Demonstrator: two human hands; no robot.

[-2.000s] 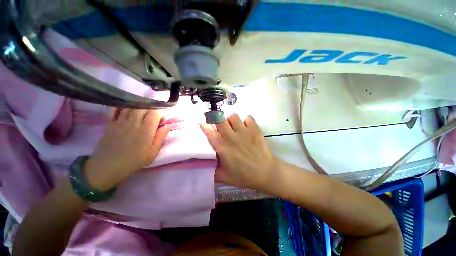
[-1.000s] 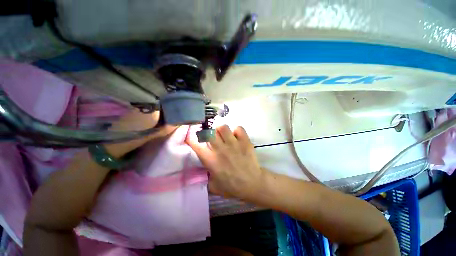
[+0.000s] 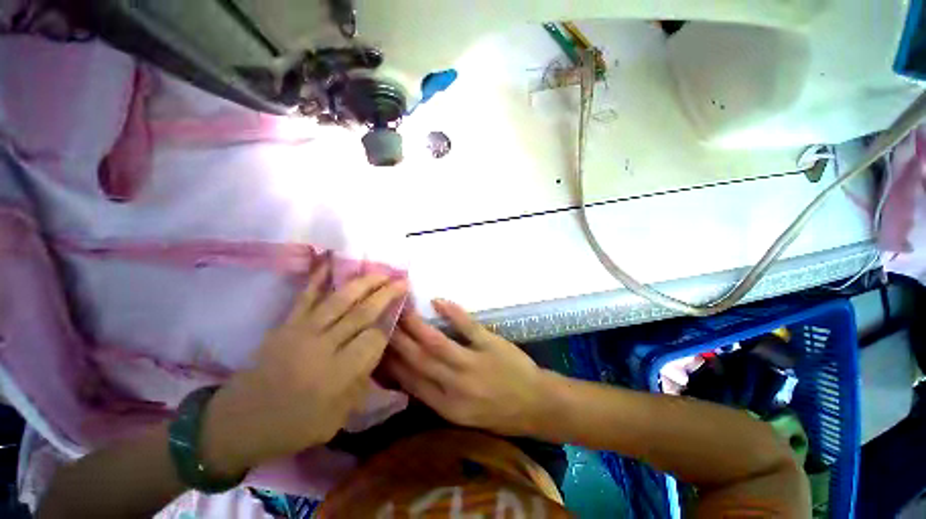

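Observation:
The pink garment piece [image 3: 193,294] is spread over the machine bed to the left of and below the needle area, pale with darker pink bands. The presser foot area [image 3: 305,120] is in glare. My left hand [image 3: 330,350] lies on the cloth near the bed's front edge, fingertips on a darker pink fold [image 3: 355,272]. My right hand [image 3: 462,370] is beside it at the cloth's right edge, fingers against or under the edge; its grip is partly hidden. A green bangle [image 3: 198,438] is on my left wrist.
The sewing machine bed [image 3: 508,258] has a measuring scale [image 3: 569,316] along its front. A beige cord [image 3: 609,253] loops across it. A blue basket [image 3: 841,395] with mixed items stands lower right. More pink cloth [image 3: 902,203] is at the far right.
Both hands have moved from beside the needle toward me, to the bed's front edge. The cloth's near edge has been drawn up or folded there. The view has shifted, showing more of the basket.

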